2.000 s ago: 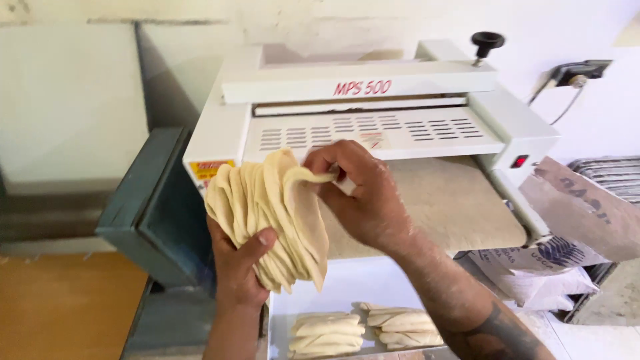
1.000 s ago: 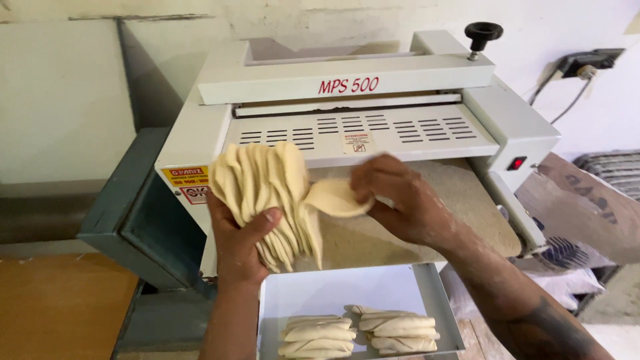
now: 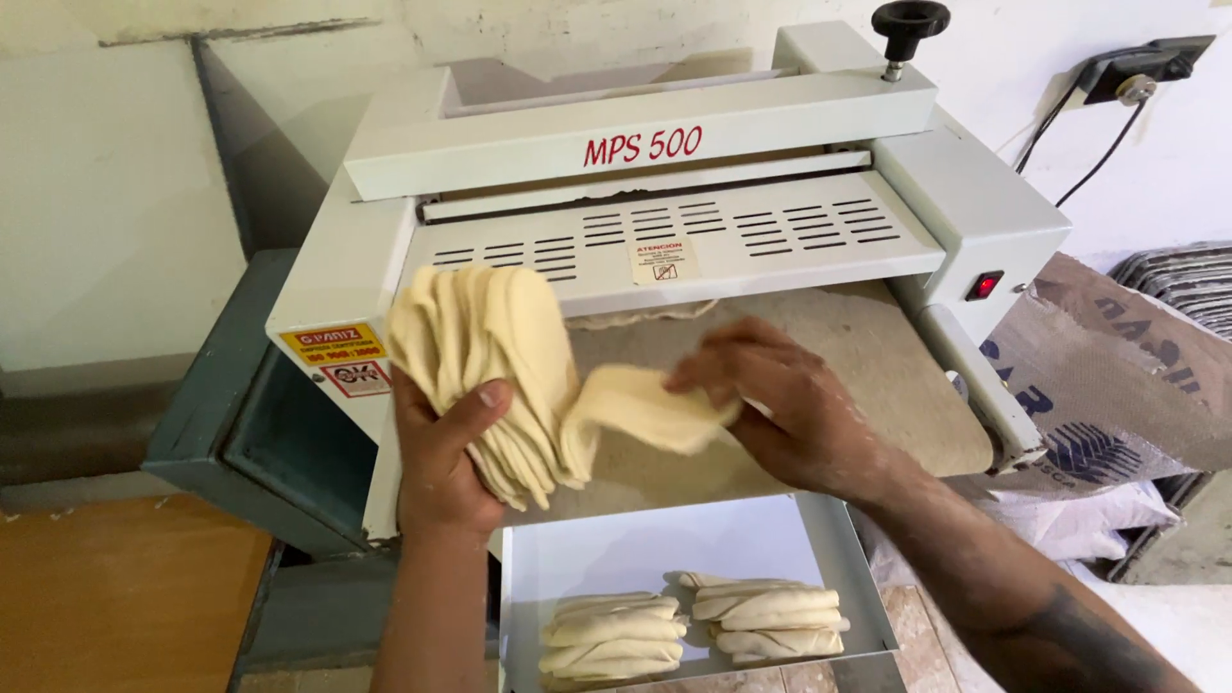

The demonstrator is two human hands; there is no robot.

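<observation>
A stack of flat, pale dough pieces (image 3: pixel 486 380) stands on edge in my left hand (image 3: pixel 443 452), its thumb pressed against the front. To the right, my right hand (image 3: pixel 780 404) pinches the end of one dough piece (image 3: pixel 654 404), which stretches across from the stack. Both hands are above the cloth belt (image 3: pixel 847 366) of a white dough sheeter (image 3: pixel 635 144). Below them, a white tray (image 3: pixel 674 529) holds two piles of folded dough, a left pile (image 3: pixel 613 640) and a right pile (image 3: pixel 765 616). The right fingers are slightly blurred.
A grey-green metal housing (image 3: pixel 231 404) stands left of the sheeter, beside an orange-brown board (image 3: pixel 115 587). A black knob (image 3: pixel 910 24) tops the machine, and a red switch (image 3: pixel 984 286) is on its right side. Woven sacks (image 3: pixel 1097 385) and stacked metal trays (image 3: pixel 1184 279) lie at the right.
The strip of dough between my hands is drawn out farther from the stack. My right hand has moved right, away from the stack held in my left.
</observation>
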